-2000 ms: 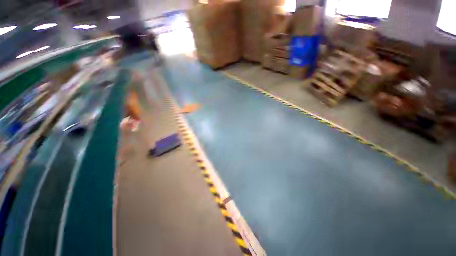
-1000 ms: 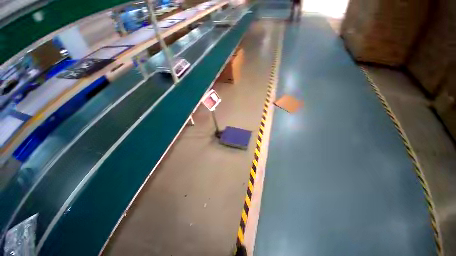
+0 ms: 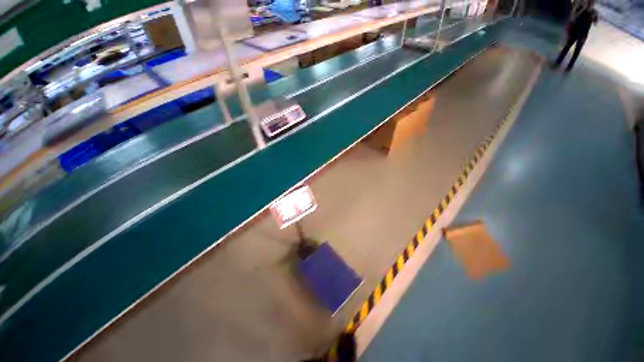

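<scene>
Neither of my hands is in view. A floor scale with a blue-purple platform stands on the tan floor ahead of me. Its lit white and red display is on a short post beside the conveyor edge. The long green conveyor belt runs from the lower left to the upper right. A small white bench scale stands on the line, next to an upright post. A dark shape, possibly a shoe, is cut off at the bottom edge; it is too blurred to tell.
A flat brown cardboard piece lies on the blue-green walkway, right of the yellow-black striped tape. A brown carton stands against the conveyor. A person in dark clothes is far off at the upper right. Blue bins sit under the workbench.
The view has swung left and come nearer to the floor scale. The scale display and the cardboard piece look larger, and the stacked cartons on the right have left the view.
</scene>
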